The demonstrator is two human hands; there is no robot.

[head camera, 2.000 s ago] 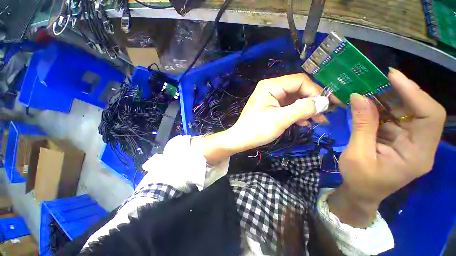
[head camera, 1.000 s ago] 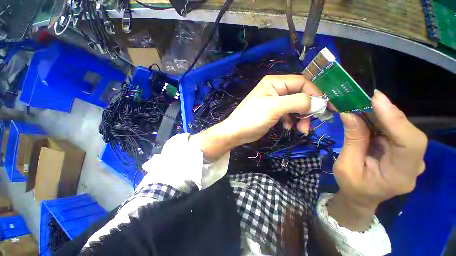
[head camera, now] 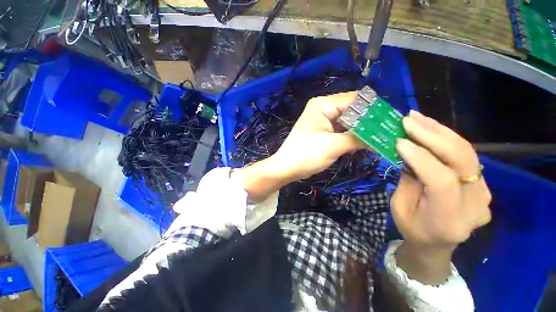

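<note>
A green circuit board [head camera: 381,127] with silvery connectors along its upper left edge is held in the air over the cable tote. My right hand [head camera: 442,177] grips its right end between thumb and fingers. My left hand [head camera: 320,137] is at the connector end, its fingertips partly hidden behind the board. The soldering iron [head camera: 378,33] points down from the bench edge, with a thinner brownish rod [head camera: 352,30] beside it. The iron's tip is just above the board, apart from it.
A blue tote [head camera: 227,131] of black cables lies under my hands. A smaller pile of black cables [head camera: 161,149] is at left. Spare boards [head camera: 542,30] lie on the bench at upper right. A cardboard box [head camera: 67,207] and blue bins stand on the floor.
The board has moved down and left, away from the iron's tip, and its face has turned. My right hand has shifted left with it. My left fingertips have gone behind the board.
</note>
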